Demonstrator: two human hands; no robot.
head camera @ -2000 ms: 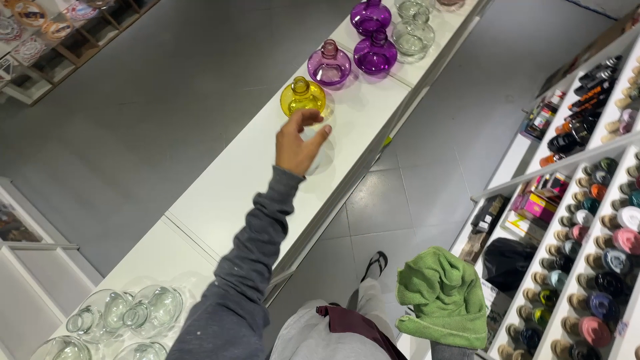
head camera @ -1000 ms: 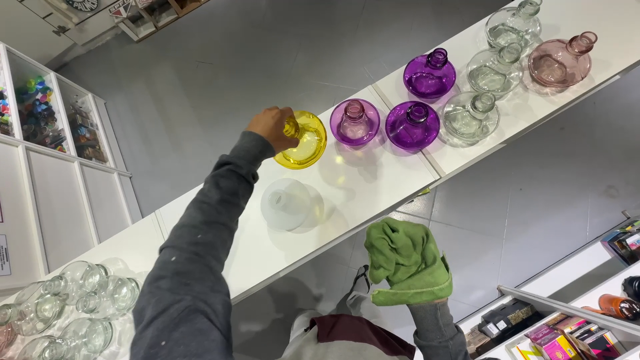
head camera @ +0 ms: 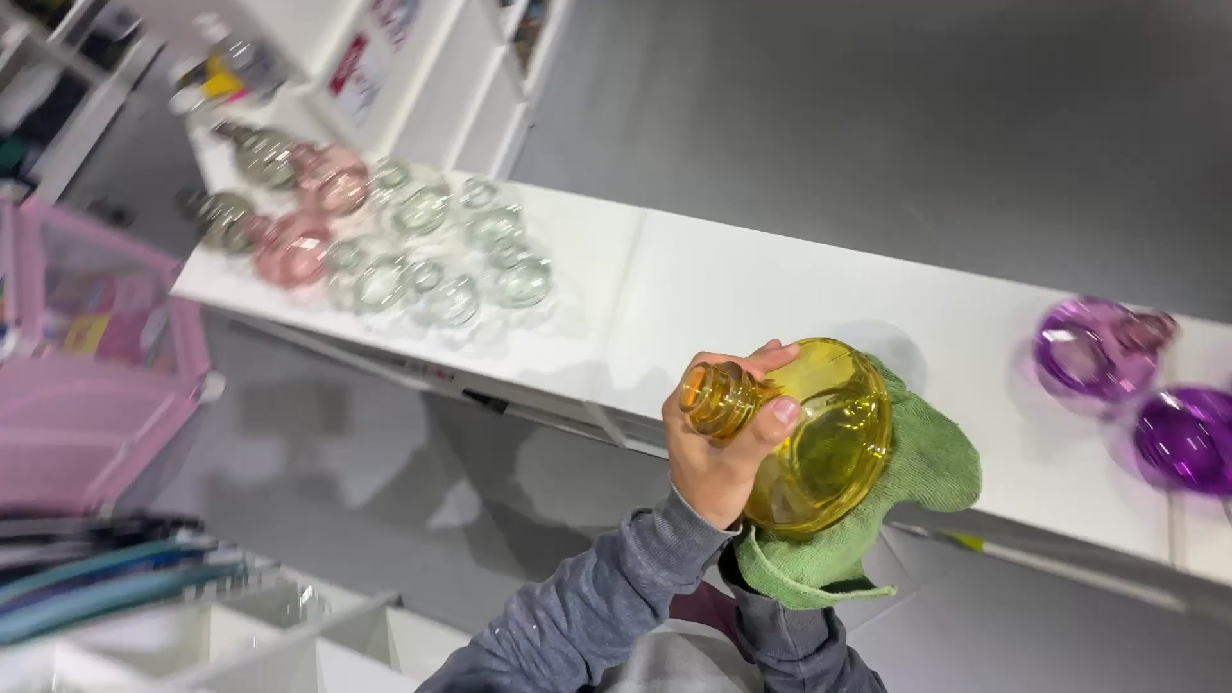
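Note:
My left hand (head camera: 727, 433) grips a yellow glass vase (head camera: 833, 438) at its ribbed neck, with the thumb on its shoulder. The vase is tilted, its amber mouth toward the left, above the near edge of a long white shelf top (head camera: 751, 274). A green cloth (head camera: 924, 462) lies against the underside and far side of the round body. My right hand is hidden behind the vase and within the cloth; only its sleeve shows below.
Purple glass vases (head camera: 1097, 351) stand at the right of the shelf top. Several clear glass vases (head camera: 448, 298) and pink glass vases (head camera: 294, 250) crowd its left end. A pink-framed bin (head camera: 106, 443) is at far left, and a white divided shelf (head camera: 279, 626) at lower left.
My left hand has lifted the yellow vase off the shelf top and brought it toward me. The green cloth, earlier apart from the vase, now touches it. The view has swung left.

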